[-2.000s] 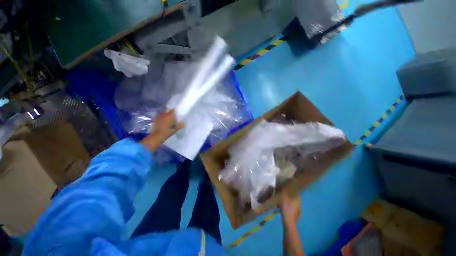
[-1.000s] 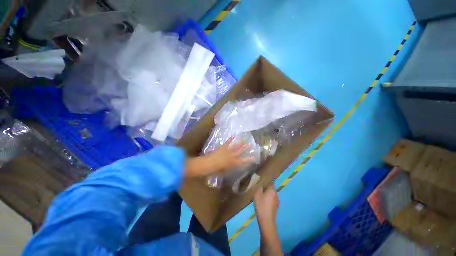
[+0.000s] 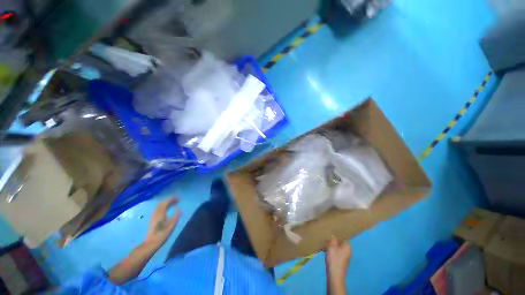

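Observation:
An open brown carton point(image 3: 345, 222) with crumpled clear and white plastic bags point(image 3: 302, 181) inside is tilted in front of me. My right hand point(image 3: 338, 253) grips its near edge. My left hand point(image 3: 163, 223) is bare, empty, fingers apart, left of the carton and above the floor. A long white strip point(image 3: 233, 114) lies on a heap of white and clear film point(image 3: 198, 95) in a blue plastic crate point(image 3: 244, 64) beyond the carton.
Another brown carton point(image 3: 43, 190) and clear film stand at the left. A bench edge is at the upper left. Grey cabinets point(image 3: 498, 127) stand at the right. Flattened brown cardboard point(image 3: 506, 248) and a blue crate point(image 3: 423, 273) are at the lower right. Yellow-black tape marks the blue floor.
My left hand has come out of the carton and moved left and down. The white strip it held two seconds ago lies on the film heap. The bags in the carton lie differently.

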